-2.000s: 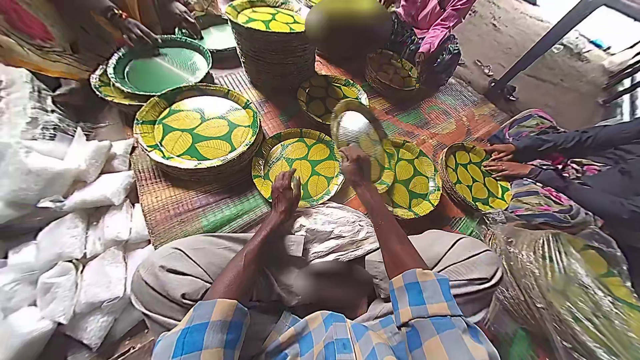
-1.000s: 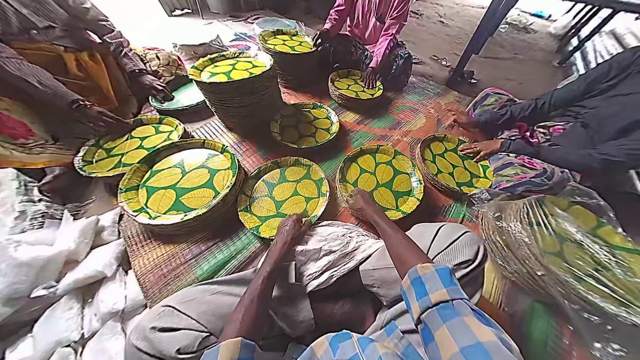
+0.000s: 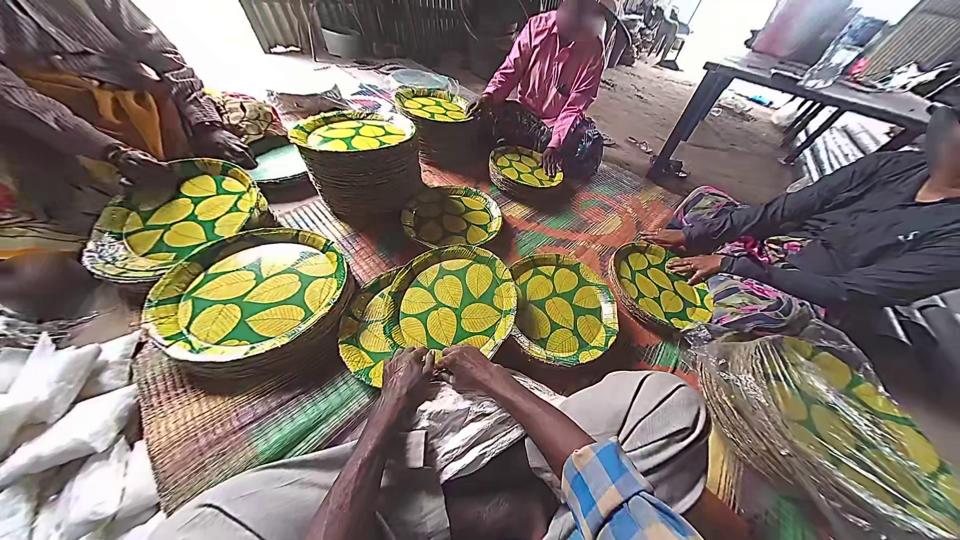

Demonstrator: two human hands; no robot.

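My left hand [image 3: 407, 377] and my right hand [image 3: 466, 367] are close together at the near rim of a round green plate with a yellow leaf pattern [image 3: 450, 300], and both grip that rim. The plate is raised and tilted, partly over another leaf-patterned plate [image 3: 367, 330] to its left. Close on its right lies a stack of like plates [image 3: 562, 311]. A crumpled white sack [image 3: 472, 424] rests in my lap below my hands. A larger plate stack [image 3: 255, 296] stands to the left.
Tall plate stacks [image 3: 360, 169] stand behind on the woven mat [image 3: 217, 420]. One co-worker's hand [image 3: 694, 268] rests on a stack at right; others sit at left and back. White packets [image 3: 67, 420] lie at left, a plastic-wrapped plate bundle [image 3: 825, 420] at right. A table [image 3: 825, 94] stands behind.
My hands have come together on one plate's near rim; a second ago they were apart, at two separate plates. The view has tilted up.
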